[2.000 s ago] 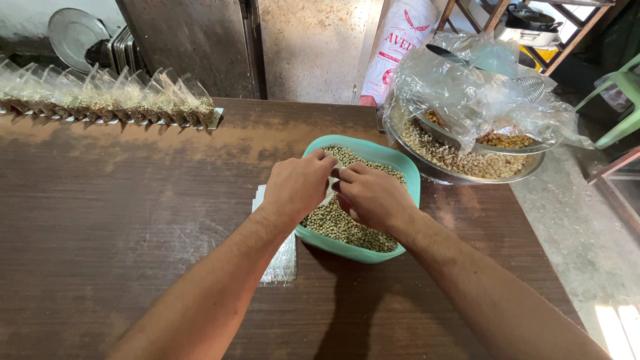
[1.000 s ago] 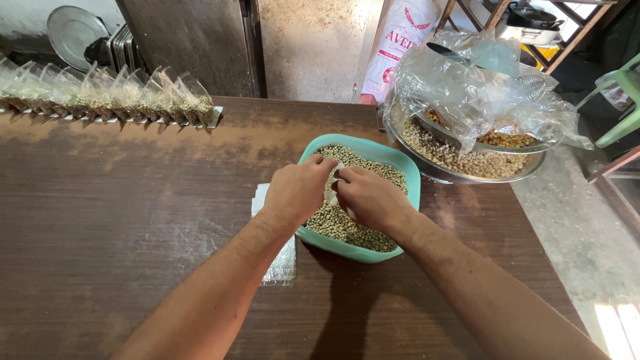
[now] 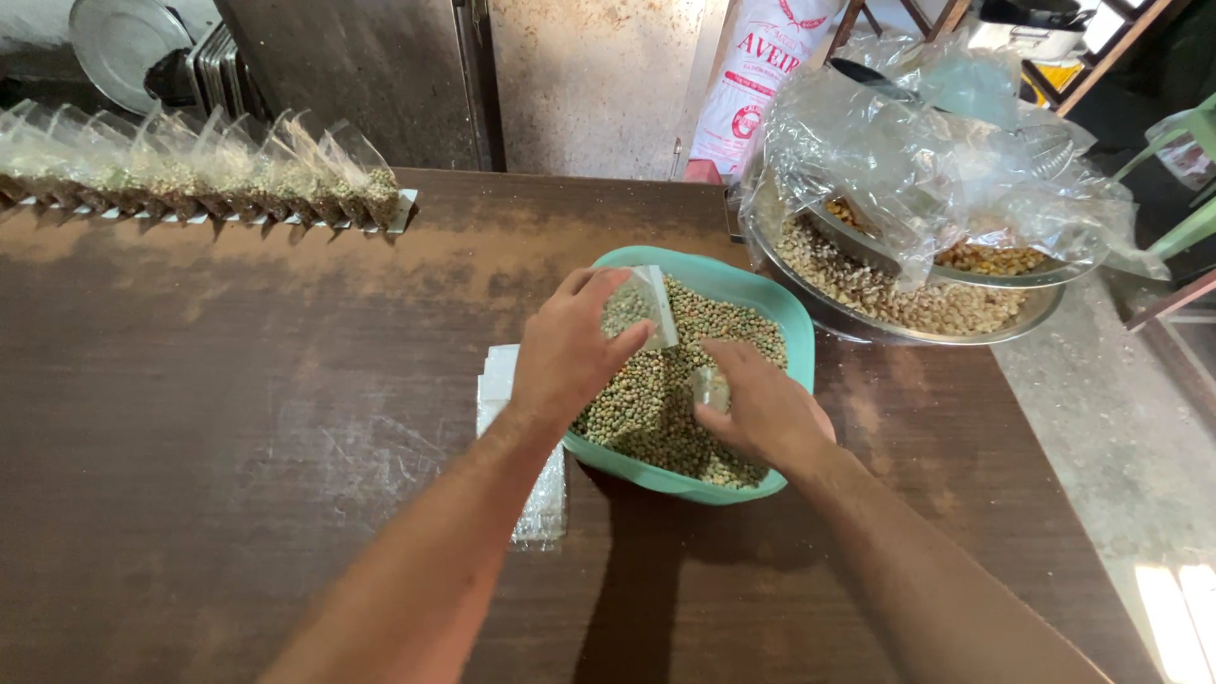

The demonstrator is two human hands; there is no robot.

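A teal plastic basin [image 3: 798,351] of greenish-brown dried peas or similar seeds [image 3: 632,404] stands on the brown table. Over its left side, my left hand [image 3: 579,337] holds a small clear plastic bag [image 3: 655,309] between thumb and fingers. My right hand [image 3: 765,404], above the basin's right side, has a small clear, shiny piece [image 3: 711,389] between thumb and fingers; what it is, a scoop or a cup, I cannot tell. A stack of flat clear plastic bags [image 3: 541,503] lies left of the basin, partly under my left forearm.
Filled clear bags [image 3: 356,180] stand in a row at the back left. Metal bowls [image 3: 950,332] of pale and orange-brown grains, partly covered by crumpled clear plastic [image 3: 855,152], are at the back right. A printed white sack [image 3: 760,85] is behind the table. The table's right edge borders the floor.
My hands were close together over the basin; they have moved apart, and the bag in my left hand now shows plainly.
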